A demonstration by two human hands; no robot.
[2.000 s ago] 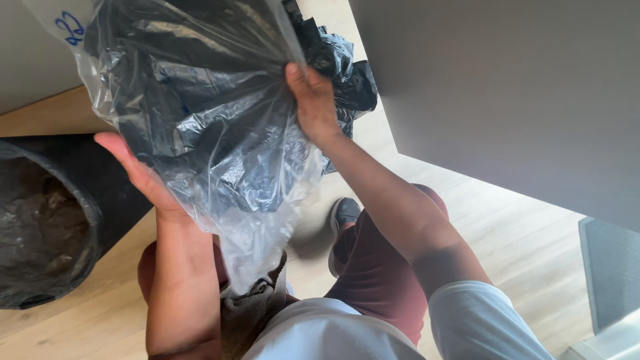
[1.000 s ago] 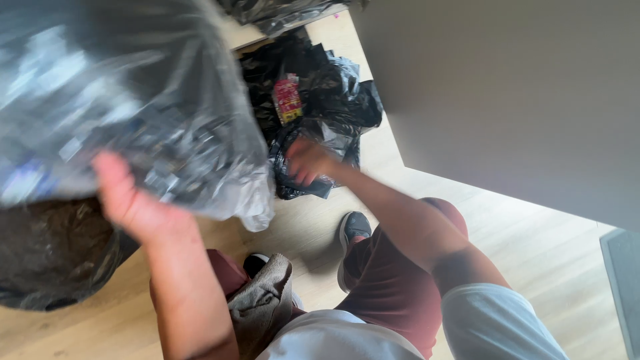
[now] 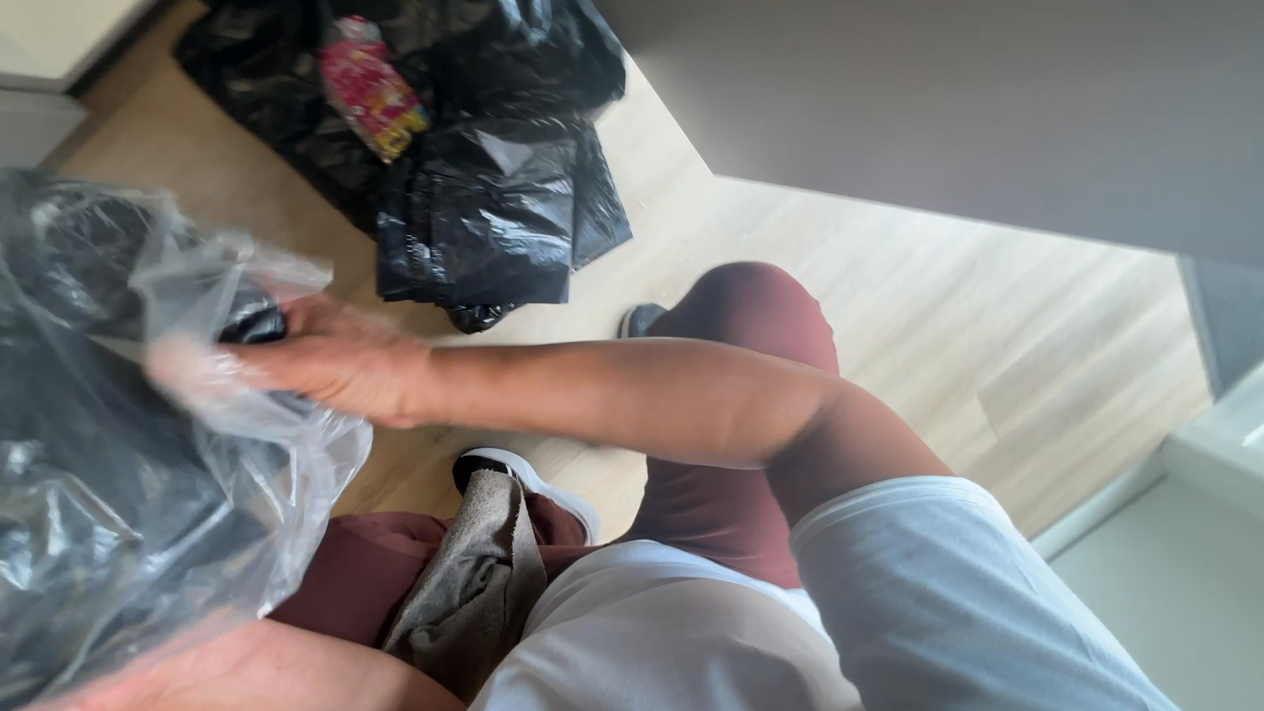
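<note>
A clear plastic bag with black plastic bags inside (image 3: pixel 89 474) fills the left side of the view. My right hand (image 3: pixel 316 355) is at its open-looking edge, holding a black plastic bundle (image 3: pixel 255 321) that is partly behind the clear film; motion blurs the fingers. Under the clear bag lies my left forearm, and the left hand itself is hidden or out of frame at the lower left. Folded black plastic bags (image 3: pixel 484 217) lie on the floor beyond my right arm, with a pink and yellow packet (image 3: pixel 370 89) on top of them.
A grey panel (image 3: pixel 938 109) stands at the upper right, above the light wood floor (image 3: pixel 889 326). White furniture (image 3: pixel 49 39) is at the upper left. A grey-brown cloth (image 3: pixel 474 592) hangs over my leg near a dark shoe (image 3: pixel 523 484).
My right hand has moved left, from the black bags on the floor to the clear bag. The dark bin-like container seen at the left earlier is no longer visible.
</note>
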